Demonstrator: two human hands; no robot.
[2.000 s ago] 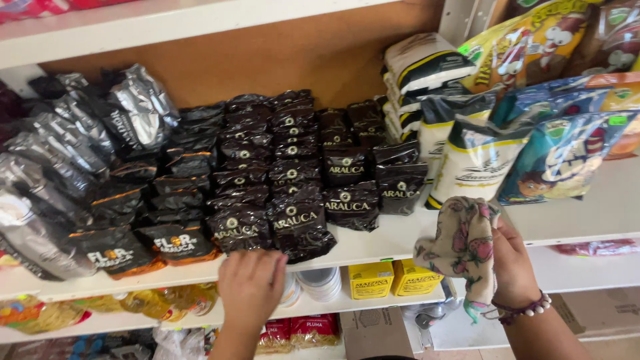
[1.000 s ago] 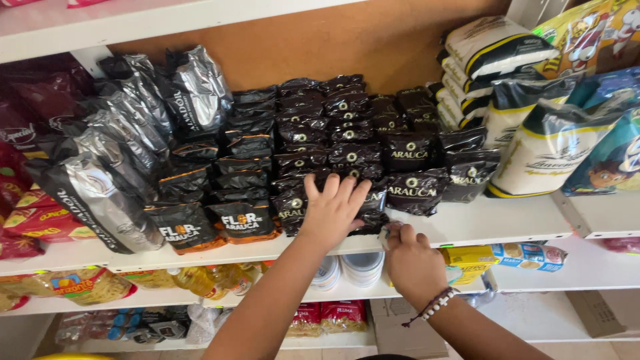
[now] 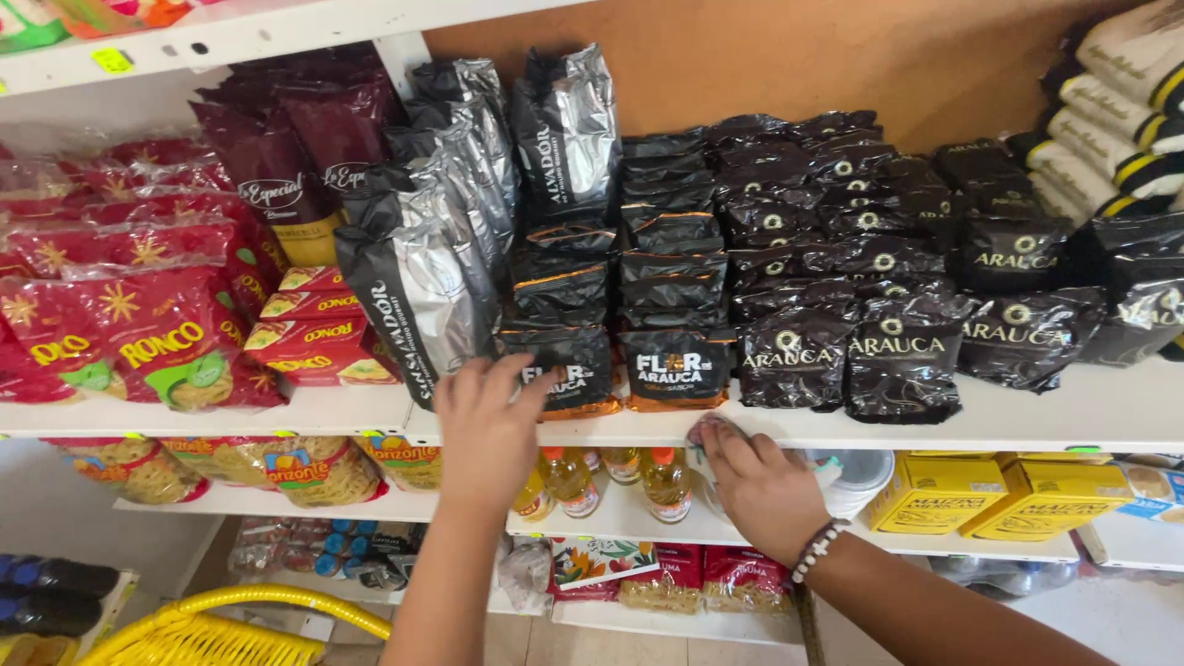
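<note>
My left hand [image 3: 490,430] is at the shelf's front edge, its fingers spread against the front of a black Flor de Arauca coffee bag [image 3: 562,372]. Nothing shows in its grasp. My right hand [image 3: 763,476] presses a bunched patterned cloth [image 3: 714,427] on the front edge of the white shelf [image 3: 832,429], below the second Flor de Arauca bag [image 3: 677,365]. Beside that bag stand rows of dark Arauca bags [image 3: 795,356]. Silver and black Sansalvador bags [image 3: 421,305] lean to the left of my left hand's bag.
Red Ronco pasta packs [image 3: 162,342] fill the shelf's left part. On the shelf below are oil bottles [image 3: 668,486], yellow Maizena boxes [image 3: 934,495] and white tubs [image 3: 860,481]. A yellow woven basket [image 3: 213,638] is at the bottom left. Another white shelf [image 3: 277,37] runs overhead.
The view has shifted left along the shelf. My left hand has moved from the dark Arauca bags to a Flor de Arauca bag. My right hand has moved left with the cloth along the shelf edge.
</note>
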